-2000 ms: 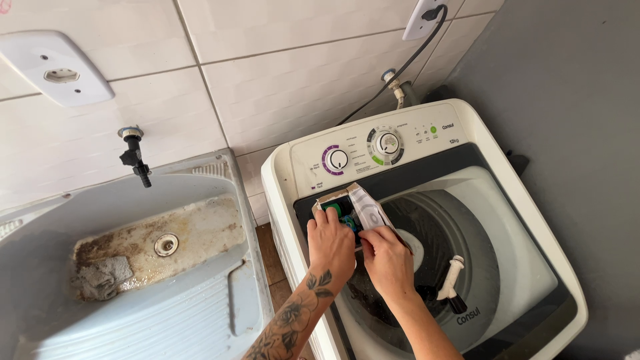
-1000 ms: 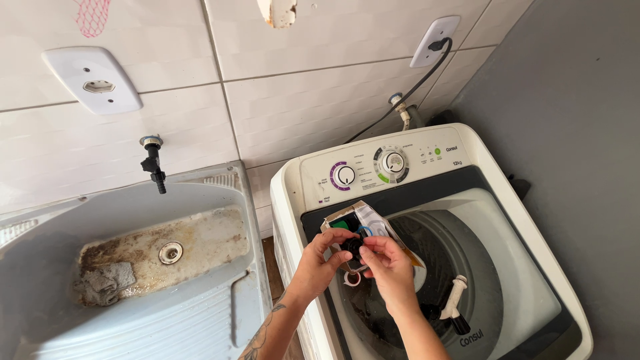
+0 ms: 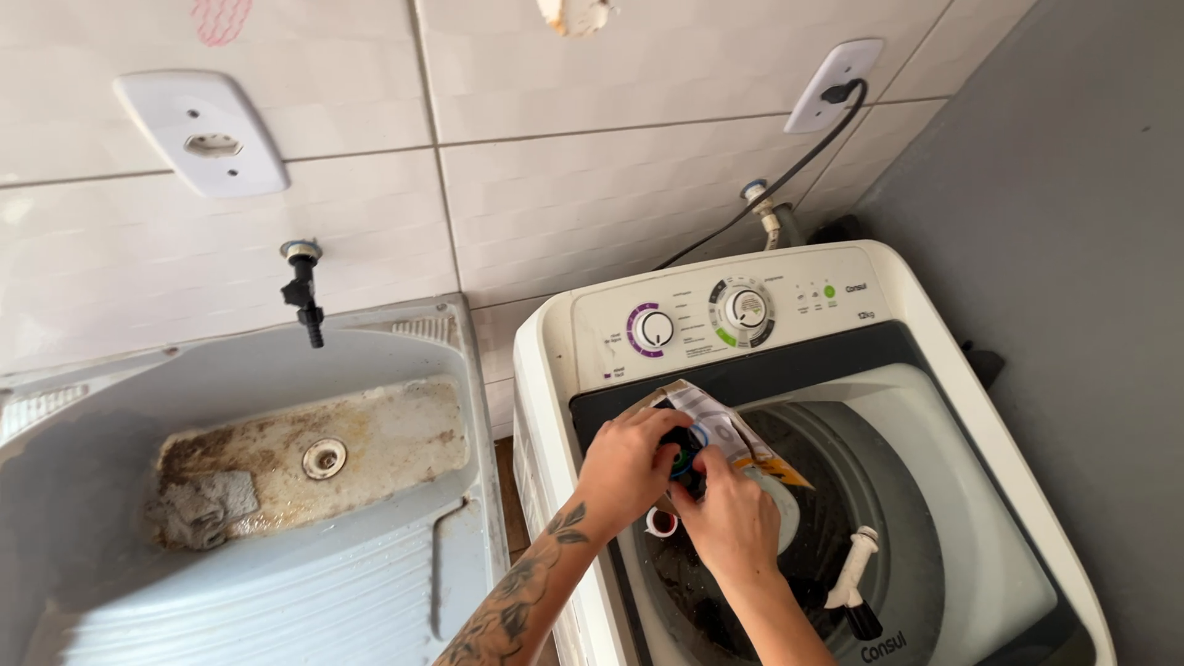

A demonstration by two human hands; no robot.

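My left hand (image 3: 631, 462) and my right hand (image 3: 735, 513) meet over the lid of a Consul top-loading washing machine (image 3: 726, 324). Between their fingertips is a small dark part with green and blue on it (image 3: 686, 459); its exact kind is hard to tell. Just behind the fingers lies an opened cardboard package (image 3: 726, 425). A roll of tape with a red inner ring (image 3: 661, 523) rests on the lid beside my right hand. Farther right on the lid is a white plastic tap with a black end (image 3: 853, 573).
A grey laundry sink (image 3: 476, 425) stands at left, with a crumpled grey cloth (image 3: 203, 507) near its drain. A black plastic tap (image 3: 302, 294) sticks out of the tiled wall above. A black power cord (image 3: 786, 176) runs from a wall socket (image 3: 834, 85) behind the machine.
Two seconds ago my hands were at the opened package; now they hold the small dark part in front of it. The roll with the red ring has come into sight. The view has shifted.
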